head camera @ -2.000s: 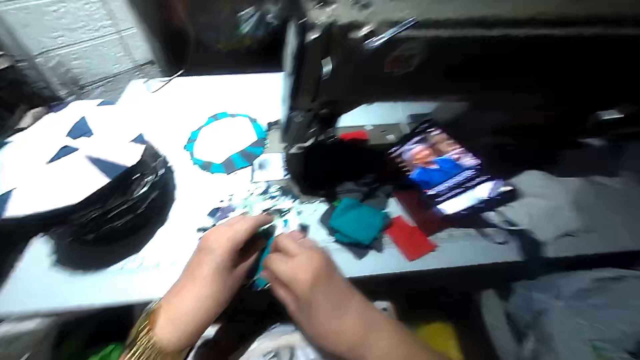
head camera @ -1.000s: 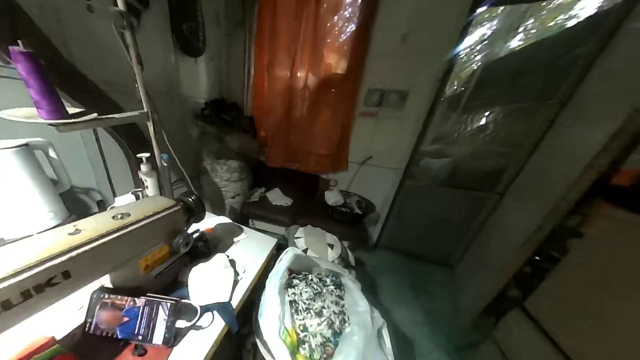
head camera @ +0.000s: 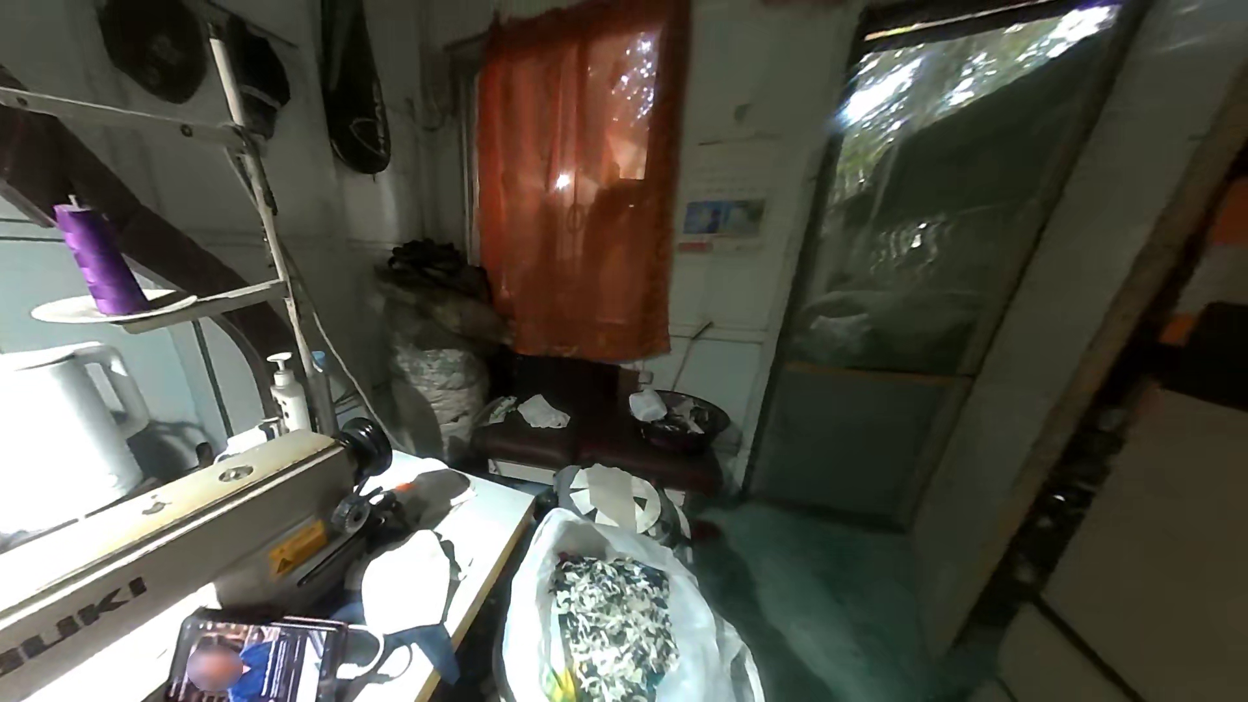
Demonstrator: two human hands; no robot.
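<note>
Neither of my hands shows in the head view now. At the lower left stands a Juki sewing machine, its handwheel toward the table's far end. A phone with a lit screen leans below the machine arm. Beside it lies a white face mask with ear loops, over some blue-grey cloth. Right of the white table, a white plastic bag stands open, filled with small fabric scraps. What my hands hold or touch is hidden from view.
A purple thread cone sits on the thread stand. Behind the bag are a dark bench and a dark basin. An orange curtain hangs behind; a screen door stands at right.
The view has swung far right from the table, where both my hands were together at a teal fabric piece two seconds ago. My hands have left the view.
</note>
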